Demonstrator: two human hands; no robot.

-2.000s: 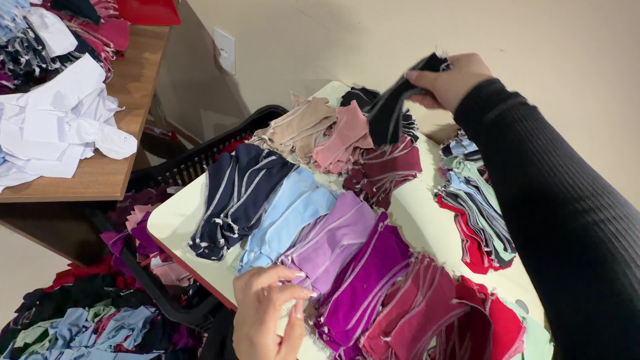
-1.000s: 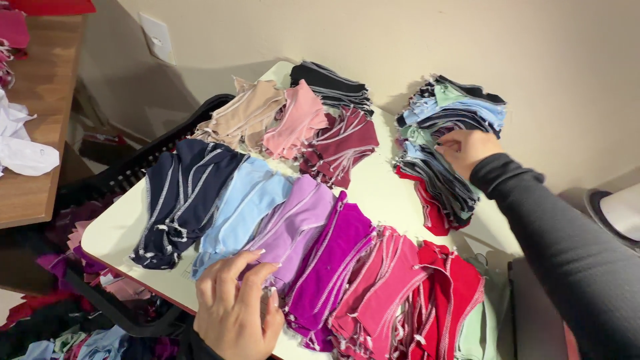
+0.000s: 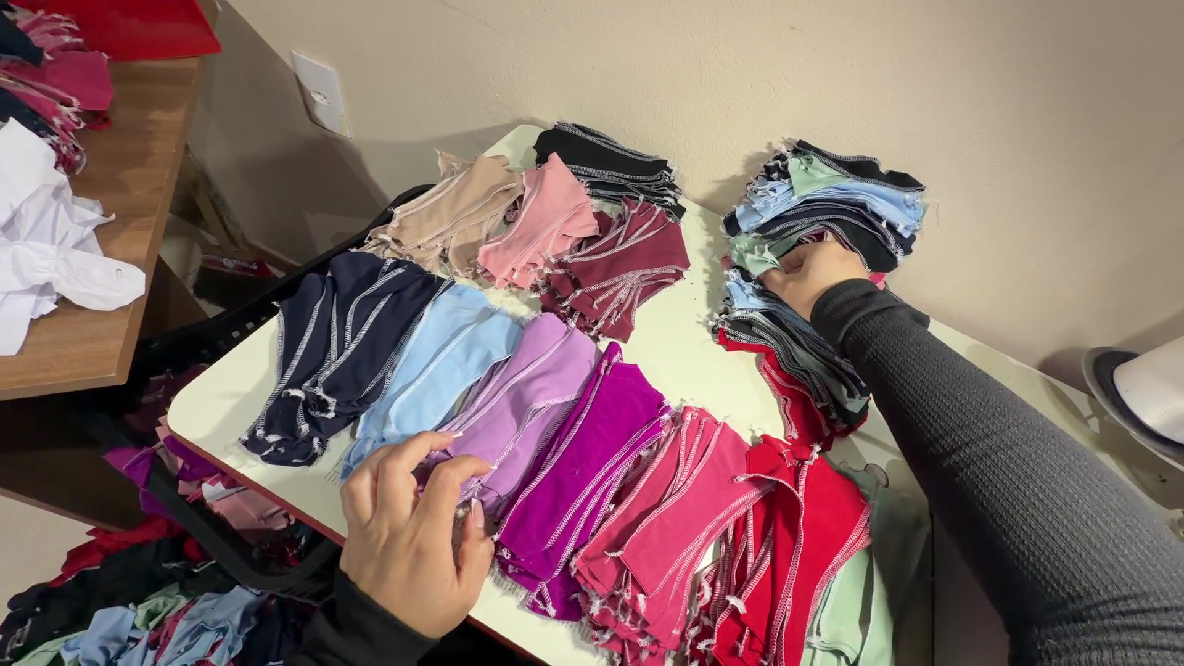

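My left hand (image 3: 416, 527) rests with bent, spread fingers at the lower end of a lilac fabric pile (image 3: 527, 407). At the right, my right hand (image 3: 814, 273) is in a tall mixed stack of fabric pieces (image 3: 832, 208), its fingertips hidden among the layers. Navy (image 3: 347, 351), light blue (image 3: 439, 356), purple (image 3: 592, 481), pink (image 3: 666, 527) and red (image 3: 795, 546) piles with overlocked edges lie side by side. Behind them are beige (image 3: 453, 208), light pink (image 3: 541, 222), maroon (image 3: 620, 264) and black (image 3: 606, 166) piles.
The piles lie on a pale tabletop (image 3: 222, 398) against the wall. A black plastic basket (image 3: 240, 324) with fabric is at its left. A wooden table (image 3: 153, 203) holds white cloth (image 3: 55, 231). Light green fabric (image 3: 846, 601) is at the lower right, a white cone (image 3: 1152, 388) at the right edge.
Two seconds ago my right hand held a black piece above the black and maroon piles; since then it has moved to the mixed stack at the right. My left hand stays by the lilac pile.
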